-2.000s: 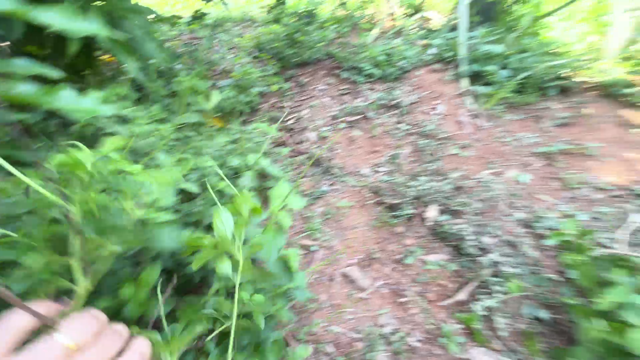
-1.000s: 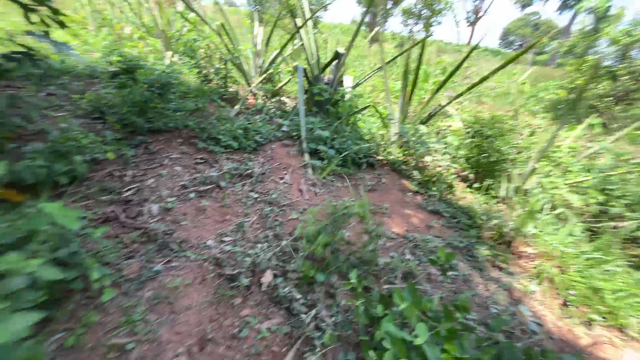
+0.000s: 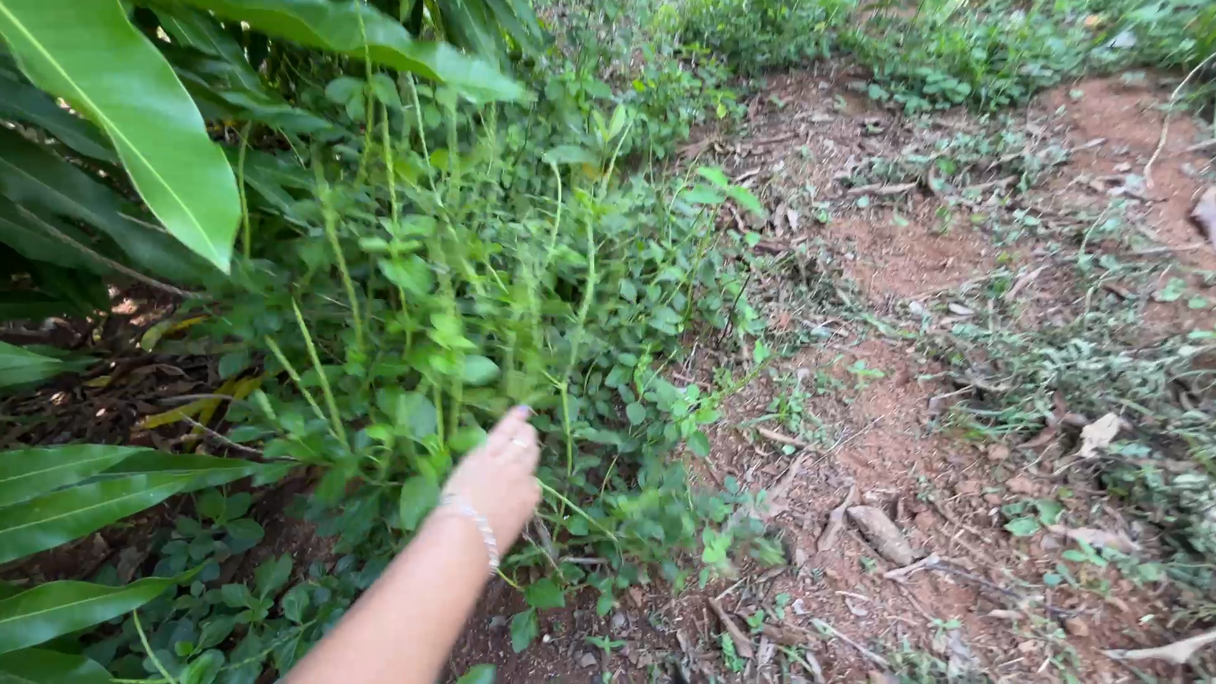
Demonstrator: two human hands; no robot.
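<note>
My left hand (image 3: pixel 499 470) reaches from the bottom edge into a clump of leafy green weeds (image 3: pixel 579 313) with tall, thin seed spikes. A twisted light bracelet (image 3: pixel 472 527) circles the wrist, and a ring shows on a finger. The fingertips are among the stems, partly hidden by leaves; whether they grip a stem cannot be made out. Leaves and spikes just above the hand are blurred. A thin stem (image 3: pixel 575 508) slants down to the right beside the hand. My right hand is out of view.
Long glossy leaves (image 3: pixel 157 138) overhang the upper left, and more (image 3: pixel 85 499) stick in from the left edge. Reddish bare soil (image 3: pixel 893 399) with dry leaves, twigs and a piece of wood or dry husk (image 3: pixel 882 535) lies to the right. Low green plants (image 3: pixel 959 71) grow at the back.
The view has swung from the path and tall stalks back down to the weeds. My left hand, out of view one second ago, is now among them.
</note>
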